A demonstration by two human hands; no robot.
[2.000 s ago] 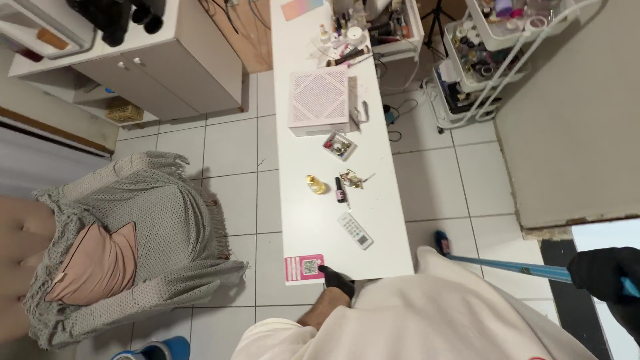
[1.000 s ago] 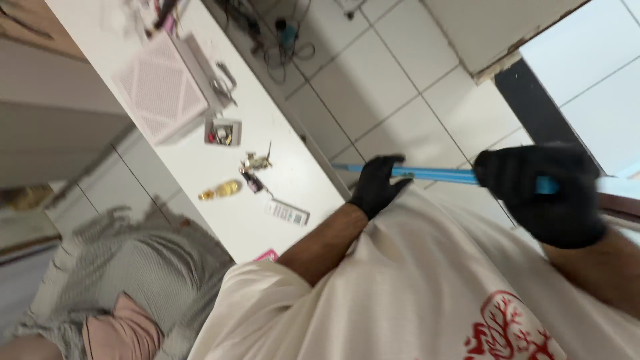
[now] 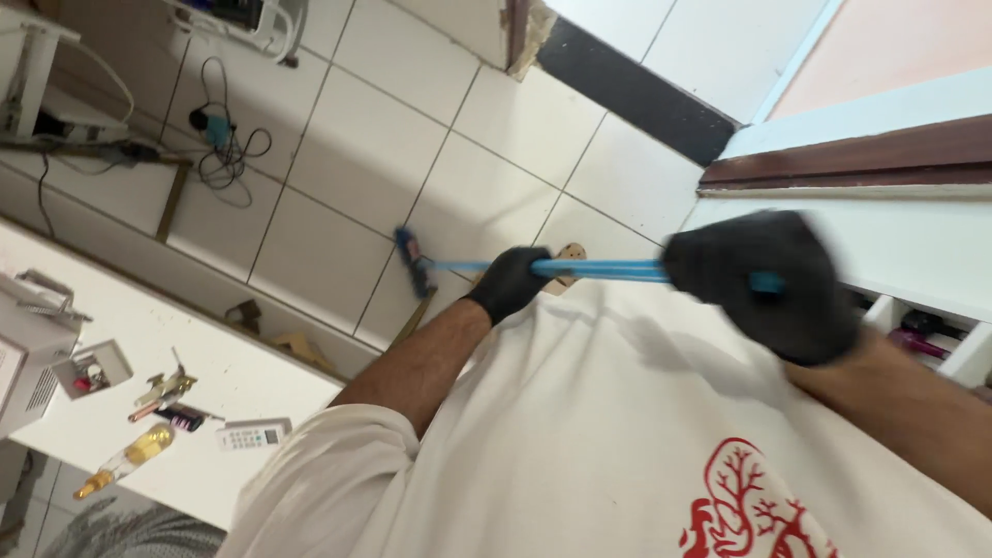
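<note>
Both hands wear black gloves and grip one blue broom handle point(image 3: 604, 269). My left hand point(image 3: 511, 280) is closed around its middle, in front of my shirt. Higher on the pole, near its top end, my right hand point(image 3: 763, 287) is closed too, slightly blurred. The handle runs down to the left, to a dark blue broom head point(image 3: 412, 262) resting on the white floor tiles point(image 3: 496, 178). Behind the handle, beside my left hand, a tan sandal or slipper with dark spots point(image 3: 573, 254) shows in part.
A white table point(image 3: 194, 325) at left holds a remote control point(image 3: 252, 435), a yellow-capped bottle point(image 3: 128, 459) and a small box point(image 3: 93, 370). Tangled cables point(image 3: 225, 159) lie on the floor. A white trolley point(image 3: 263, 31) stands at the top left. A dark threshold point(image 3: 635, 85) crosses the doorway.
My left hand was at the table's edge by a pink card and now holds the broom handle, which my right hand held throughout. The view has turned strongly toward the floor on the right.
</note>
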